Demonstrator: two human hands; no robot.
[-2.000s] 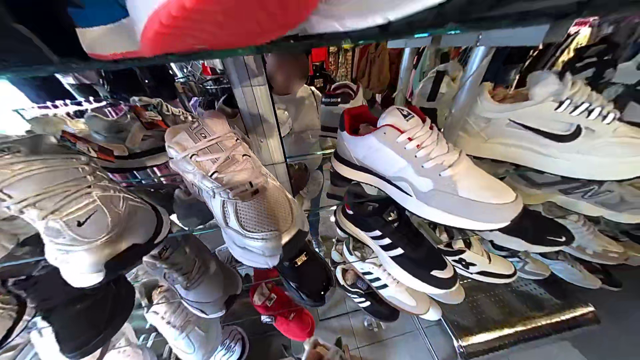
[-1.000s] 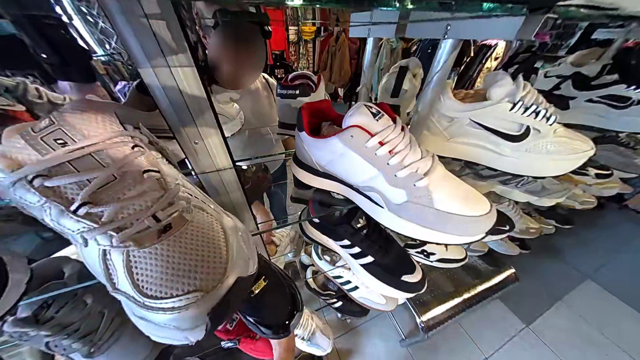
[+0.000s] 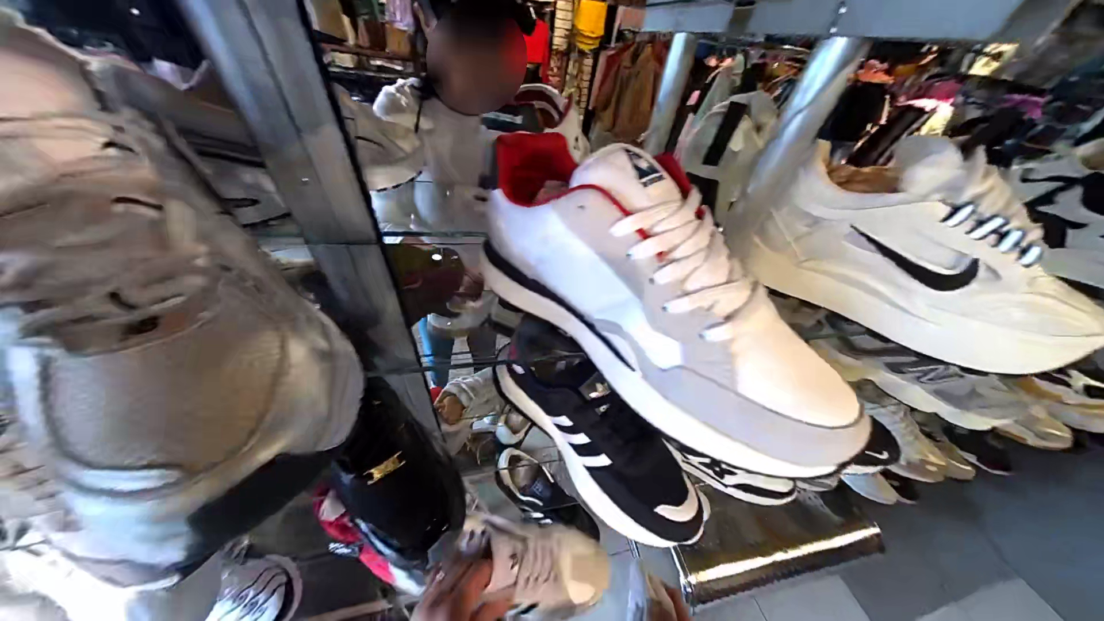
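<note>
At the bottom edge, my left hand point(image 3: 461, 591) grips a beige lace-up sneaker point(image 3: 548, 565) by its heel end, its toe pointing right. Just right of that shoe, a small part of my right hand point(image 3: 671, 599) shows beside a blurred pale grey thing point(image 3: 634, 591); its grip cannot be made out. Above both hands, a black sneaker with white stripes point(image 3: 604, 448) sits on a glass shelf. Higher up is a large white and grey sneaker with red lining point(image 3: 681, 319). A glossy black shoe with a gold emblem point(image 3: 397, 474) is up and left of my left hand.
A metal upright point(image 3: 306, 181) stands left of centre, with a large blurred beige sneaker point(image 3: 172, 371) close by. White sneakers with a black swoosh point(image 3: 931, 267) fill the right. Below them are a shiny metal-edged ledge point(image 3: 785, 552) and grey floor tiles. A person point(image 3: 457, 147) appears behind the glass shelves.
My left hand and the beige sneaker have come into fuller view at the bottom edge. The view has moved closer to the shelves.
</note>
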